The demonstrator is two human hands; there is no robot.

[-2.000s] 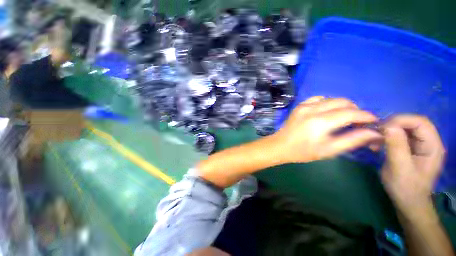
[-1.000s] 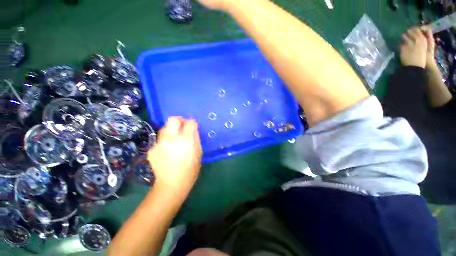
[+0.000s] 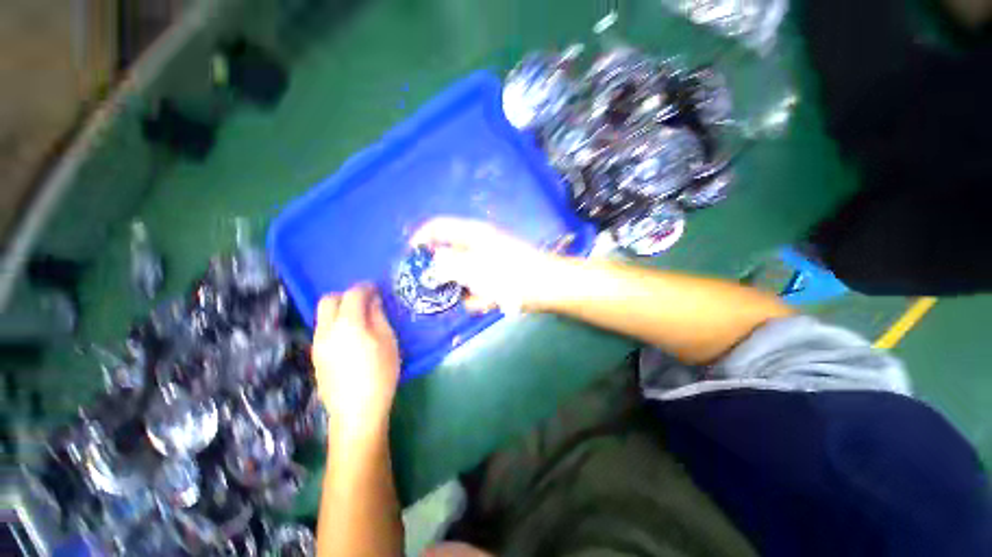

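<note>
A blue tray (image 3: pixel 359 185) lies in front of me on the green surface. My right hand (image 3: pixel 484 261) is over the tray and holds a round wired unit (image 3: pixel 422 285) with a dark and silver-blue face. My left hand (image 3: pixel 357 337) is at the tray's near left edge, to the left of the unit, fingers close together. I cannot tell whether it holds something small. Small rings in the tray are too blurred to make out.
A pile of round wired units (image 3: pixel 185 424) lies left of the tray, and another pile (image 3: pixel 653 141) lies beyond its right side. Black blocks (image 3: pixel 180 128) stand at the upper left. A person in dark clothes (image 3: pixel 903 152) is at the upper right.
My right hand has come back from beyond the tray's far side to over the tray, now with a round unit. My left hand remains by the tray's left edge. The view has turned.
</note>
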